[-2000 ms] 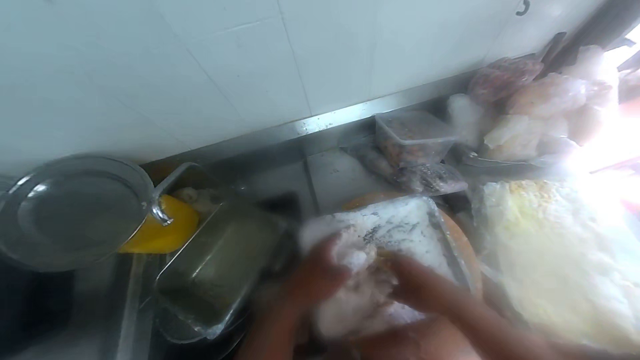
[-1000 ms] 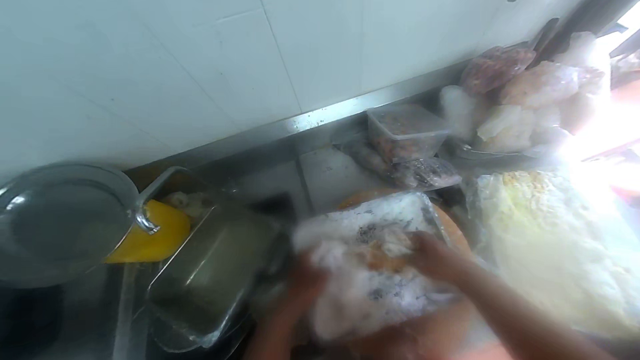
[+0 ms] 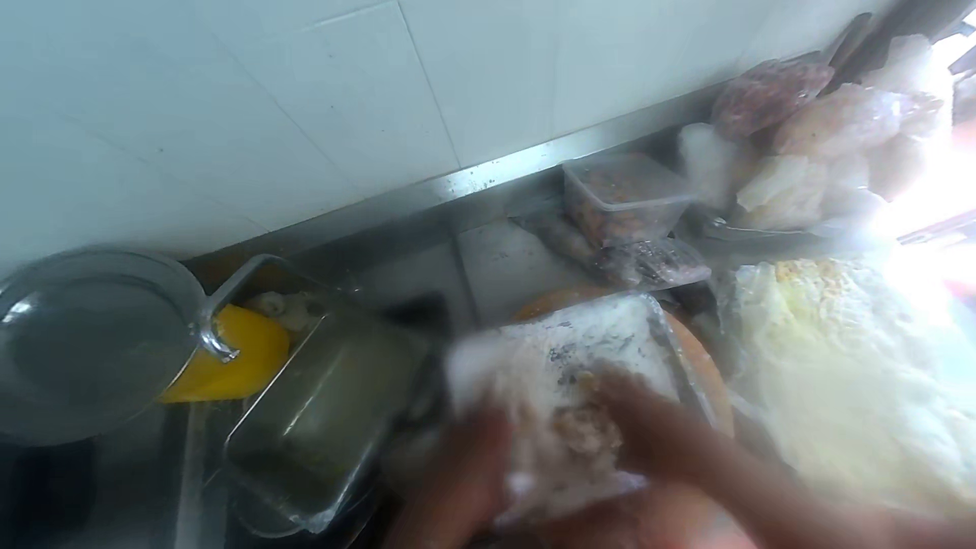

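A metal tray [image 3: 610, 328] dusted with white flour rests on a round, orange-brown board [image 3: 705, 366]. Over its left part is my left hand [image 3: 473, 450], blurred, beside a whitish floury mass. My right hand [image 3: 640, 412] reaches in from the lower right and touches pale, flour-coated food pieces [image 3: 587, 431] in the middle of the tray. Motion blur hides the fingers of both hands, so whether either grips a piece is unclear.
Left of the tray are a rectangular metal pan [image 3: 328, 412], a round metal pan [image 3: 99, 343] and a yellow container [image 3: 244, 358]. Behind stand a clear plastic tub [image 3: 629, 198] and bagged food [image 3: 839, 130]. A pale, plastic-lined slab [image 3: 846, 374] lies at the right.
Two seconds ago my hands were close together over the floury food; now they are further apart, and more of the tray's middle shows between them.
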